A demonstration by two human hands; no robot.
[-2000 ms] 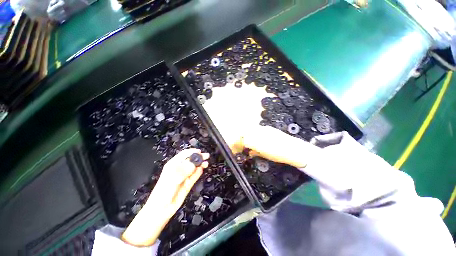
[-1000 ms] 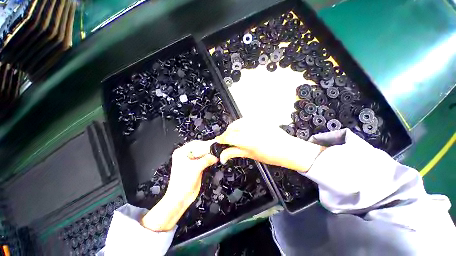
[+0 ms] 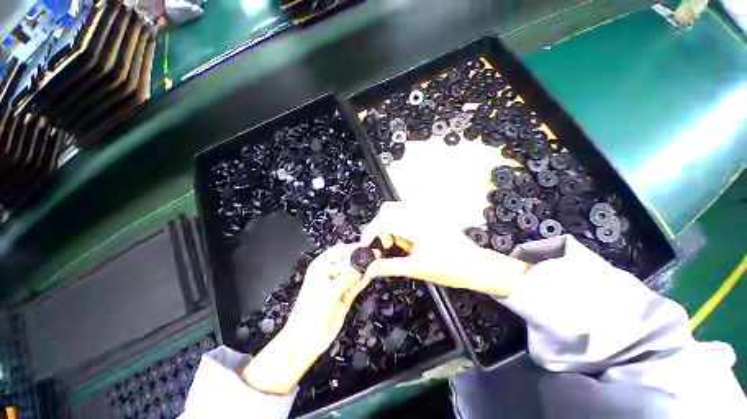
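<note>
My left hand [image 3: 315, 307] and my right hand [image 3: 430, 258] meet over the left parts bin [image 3: 266, 254], near its divide with the right bin. A round dark ring part [image 3: 362, 259] is pinched in my left fingertips. My right fingertips touch beside it and hold a small dark piece [image 3: 378, 245], partly hidden. Small stemmed parts [image 3: 282, 176] are heaped in the left bin. Black ring parts [image 3: 528, 200] are heaped in the right parts bin [image 3: 573, 123], around a glaring white patch of liner.
A black grid tray [image 3: 160, 385] with rows of round pieces lies at lower left. Flat dark trays [image 3: 102, 295] lie behind it. Brown-edged stacked layers [image 3: 98, 61] stand at upper left. Green surface and a yellow floor line [image 3: 721, 290] are on the right.
My right hand has moved from the right bin to my left hand, and their fingertips now meet. The ring face now shows more clearly than a second ago. The camera view has shifted.
</note>
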